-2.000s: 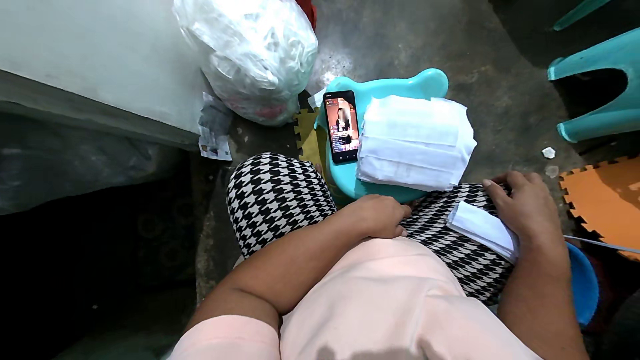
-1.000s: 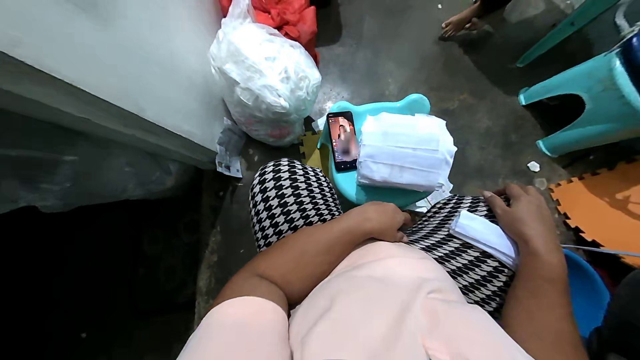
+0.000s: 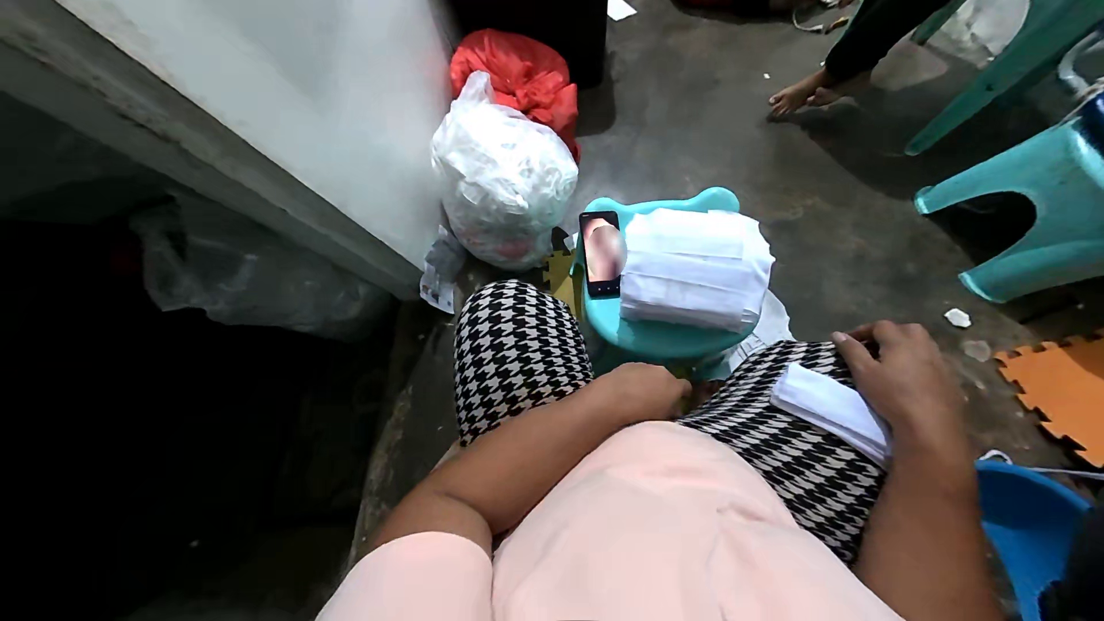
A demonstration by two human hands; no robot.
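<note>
My left hand rests low in my lap between my thighs, its fingers curled and partly hidden, so what it may hold does not show. My right hand lies on my right thigh near the knee, fingers bent over the patterned cloth. Beside it, against the wrist, a folded white cloth lies on the thigh. Just past my knees stands a turquoise plastic stool. On it are a stack of folded white cloth and, left of that, a smartphone with a lit screen.
A stuffed white plastic bag and a red bag stand by the wall at left. Turquoise plastic furniture is at right, with another person's bare foot farther back. An orange foam mat and a blue basin lie at right.
The view has tilted up and shows more of the floor ahead. Both hands and the folded cloth on the thigh stay where they were. The picture on the phone's screen has changed.
</note>
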